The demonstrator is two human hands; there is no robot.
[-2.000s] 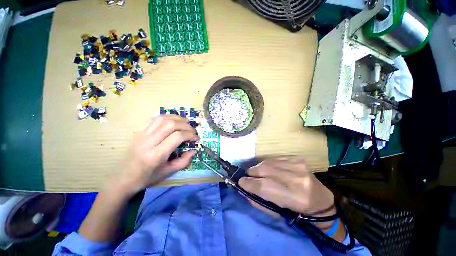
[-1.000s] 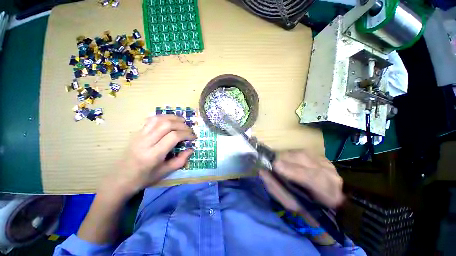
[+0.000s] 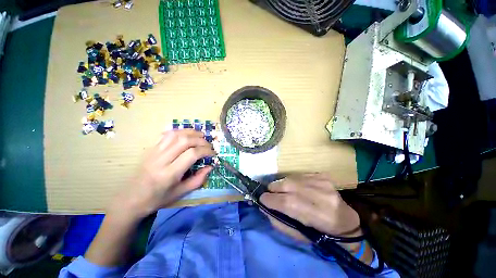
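The green board panel lies in front of me, its left part covered by dark small components and my hand. My left hand rests over the panel, fingertips at its middle; whether a part is between them is hidden. My right hand holds the soldering iron like a pen. Its tip and the thin metal guide beside it meet the panel right by my left fingertips. A white sheet shows at the panel's right. The brown round cleaning pot stands just behind the panel.
Loose small components lie in a pile at left on the cardboard. A bare green panel lies at the far side. A black fan grille is behind. The solder feeder with a solder reel stands at right.
A second ago the iron was over the pot, blurred; now it is back at the panel by my left fingertips, as two seconds ago. My left hand has stayed almost in place.
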